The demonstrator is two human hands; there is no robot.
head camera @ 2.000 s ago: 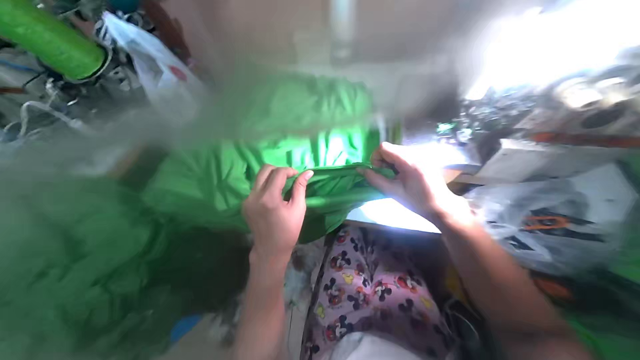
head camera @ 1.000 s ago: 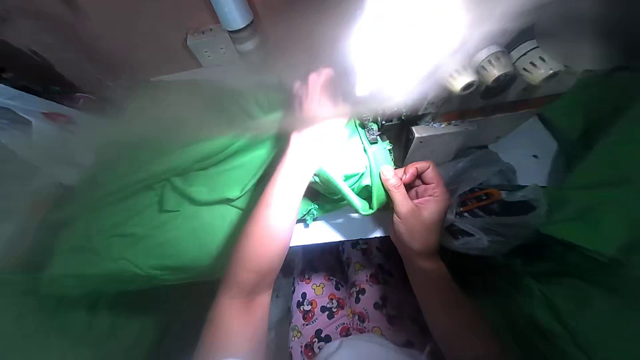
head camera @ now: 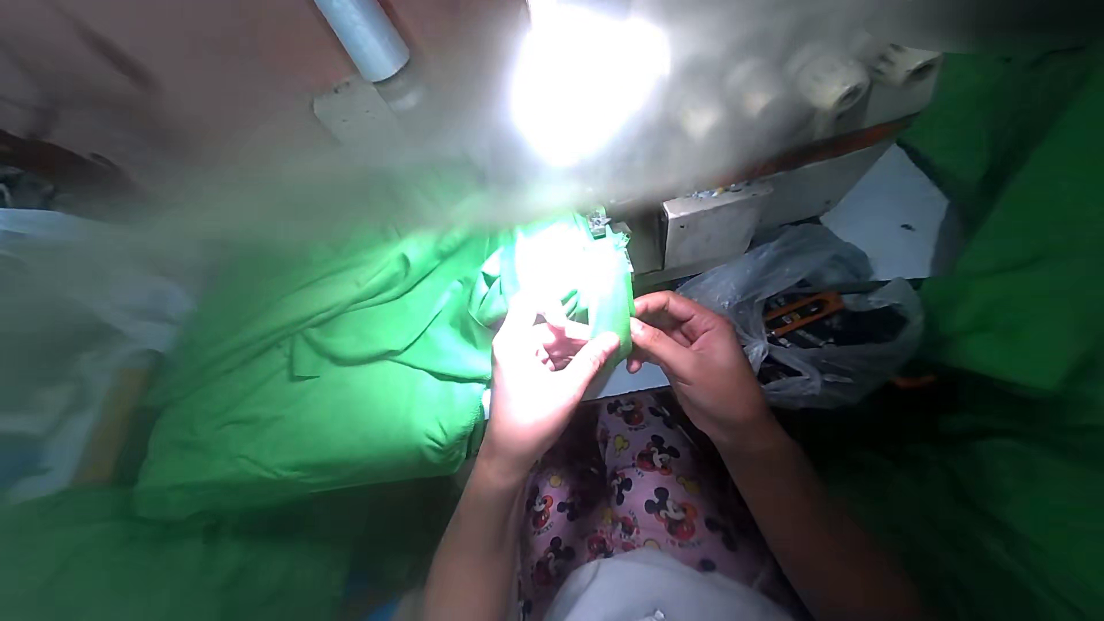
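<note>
Bright green fabric (head camera: 362,345) lies bunched across the work surface on the left and runs up to a metal sewing machine presser foot (head camera: 597,222) at the centre. My left hand (head camera: 543,371) pinches the fabric's edge between thumb and fingers, just below the foot. At the same edge, my right hand (head camera: 690,362) grips the fabric from the right with thumb and forefinger. The two hands are close together. Strong lamp glare washes out the fabric near the foot, and a blurred band hides much of the machine above it.
A clear plastic bag (head camera: 811,379) holding an orange-handled tool (head camera: 802,312) sits right of my right hand. Behind it stand a pale metal block (head camera: 716,224) and blurred thread cones (head camera: 828,86). More green fabric (head camera: 1026,276) hangs at the far right. A bright lamp (head camera: 591,78) shines above.
My left hand, raised beyond the foot a second ago, has come back down to the fabric edge beside my right hand. Two seconds ago both hands held a stretched fabric edge. The view has shifted.
</note>
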